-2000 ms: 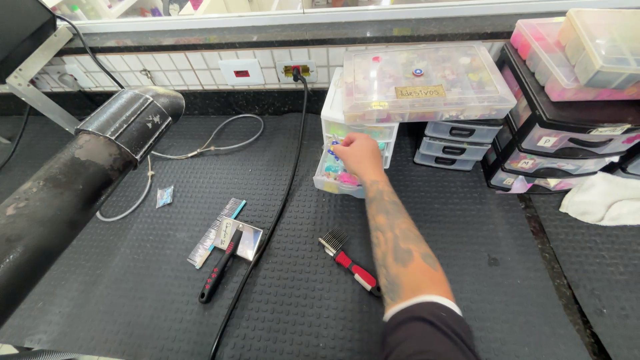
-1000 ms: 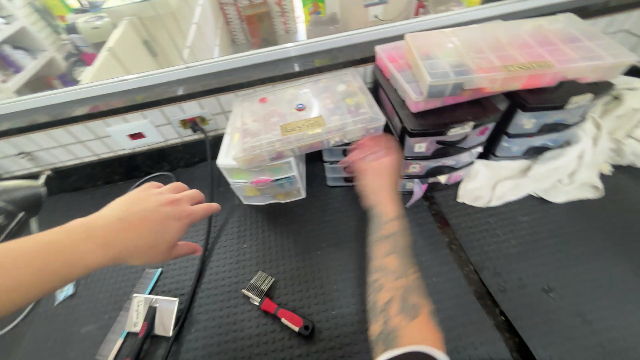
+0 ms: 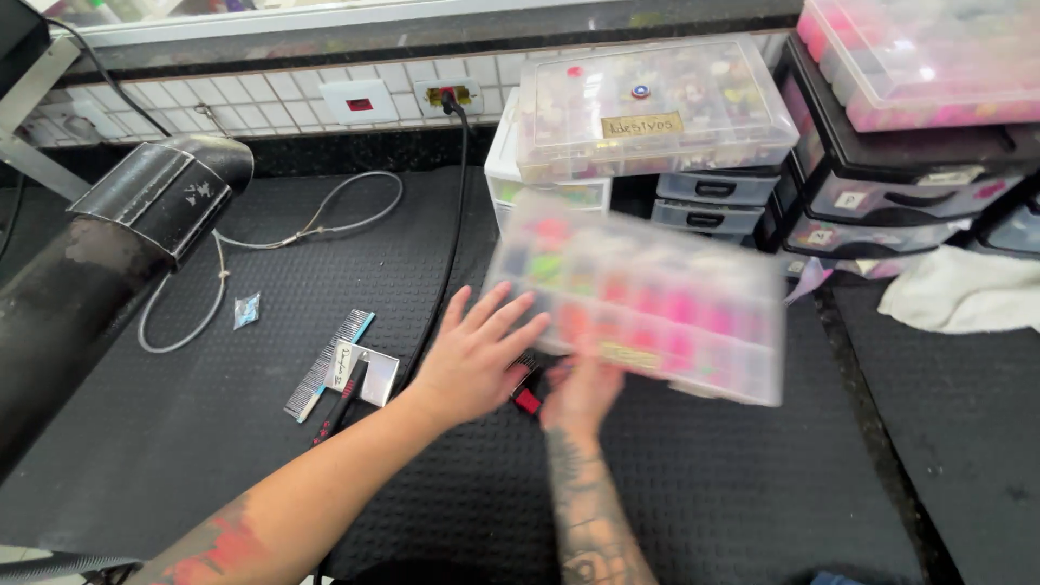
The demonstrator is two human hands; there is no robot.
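My right hand (image 3: 583,392) grips the near edge of a clear plastic compartment box (image 3: 699,305), tilted and blurred, with pink, red and green pieces inside. At the box's left side, my left hand (image 3: 483,357) has its fingers spread and holds nothing. Partly hidden between the hands lies a red and black grooming rake (image 3: 526,398) on the black rubber mat. Left of my left hand are a metal comb (image 3: 313,382) with a blue edge and a slicker brush (image 3: 378,375) with a black handle.
A clear lidded box (image 3: 658,154) rests on small drawer units at the wall. To the right stand black drawers (image 3: 910,195) under a pink-filled box (image 3: 951,101), beside a white towel (image 3: 967,288). A cable loop (image 3: 357,231), black cord (image 3: 459,236) and thick black tube (image 3: 89,244) are at left.
The compartment box, stacked at the right one second ago, is now in my right hand over the mat. My left hand has come beside it. The small white unit's drawer no longer stands out as it did two seconds ago.
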